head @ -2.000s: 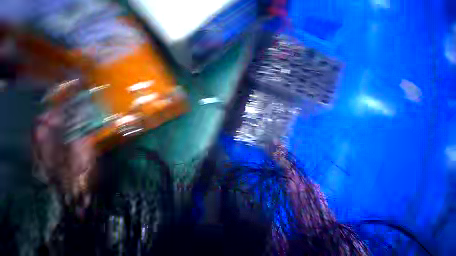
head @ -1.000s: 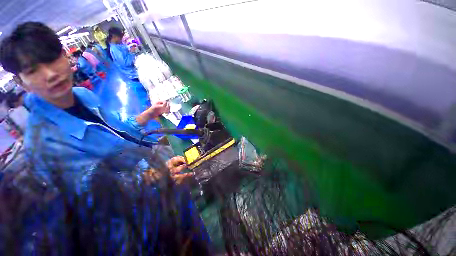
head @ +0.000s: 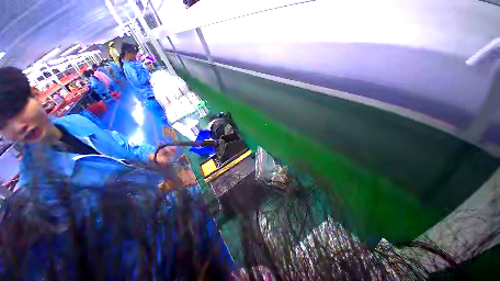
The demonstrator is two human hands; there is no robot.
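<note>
Neither of my hands can be made out; dark hair covers the lower part of the view. Nearest in front is a silvery bubble-wrap mat [head: 329,241], seen through the hair. Beyond it a clear plastic bag [head: 270,169] with small brassy pieces lies on the green bench. Left of the bag stands a black box with a yellow stripe [head: 233,167], perhaps a soldering station, with a thick black cable [head: 178,144] running left.
A person in a blue smock [head: 90,137] is close on the left, hands near the black box. A blue bin [head: 204,144] and white bags [head: 175,93] are further along the bench. A pale panel [head: 329,55] rises behind. More workers are in the distance.
The view has swung from the orange fixture and trays to the neighbour's side. In the last second the neighbour has shifted left in view, and their hand is no longer at the white bags.
</note>
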